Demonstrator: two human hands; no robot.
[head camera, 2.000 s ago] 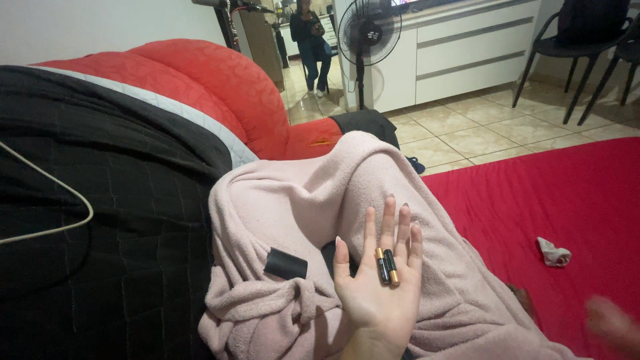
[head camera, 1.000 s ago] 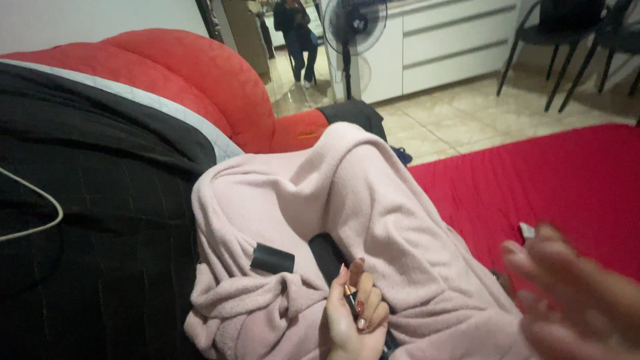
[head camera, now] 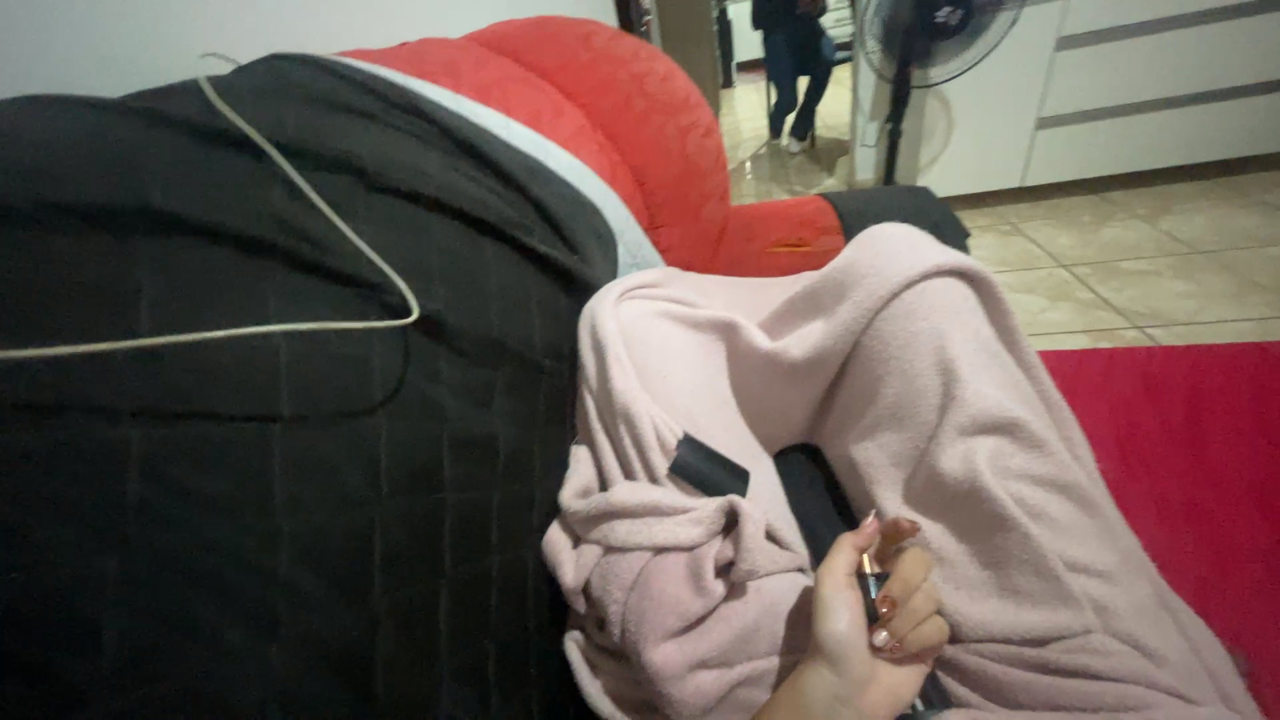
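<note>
My left hand (head camera: pixel 880 620) is palm up at the lower middle, its fingers curled around a black battery with a copper-coloured end (head camera: pixel 870 585). Whether a second battery is inside the fist cannot be seen. Left of the hand, a small black rectangular piece (head camera: pixel 708 465) lies on the pink fleece blanket (head camera: pixel 930 400) over my legs. Behind the hand, a long dark object (head camera: pixel 812 495) rests in the fold between the legs, partly hidden; its kind is unclear. My right hand is out of view.
Black fabric (head camera: pixel 300 520) with a pale cable (head camera: pixel 350 240) across it covers the left side. Beyond are a red sofa (head camera: pixel 620 120), a standing fan (head camera: pixel 900 100), white drawers (head camera: pixel 1160 110) and a mirror (head camera: pixel 780 170) showing a seated person. Red cloth (head camera: pixel 1180 430) spreads at the right.
Two batteries lay on my open left palm two seconds ago; the fingers have since curled in around what shows as one. My right hand, blurred at the right before, has left the view.
</note>
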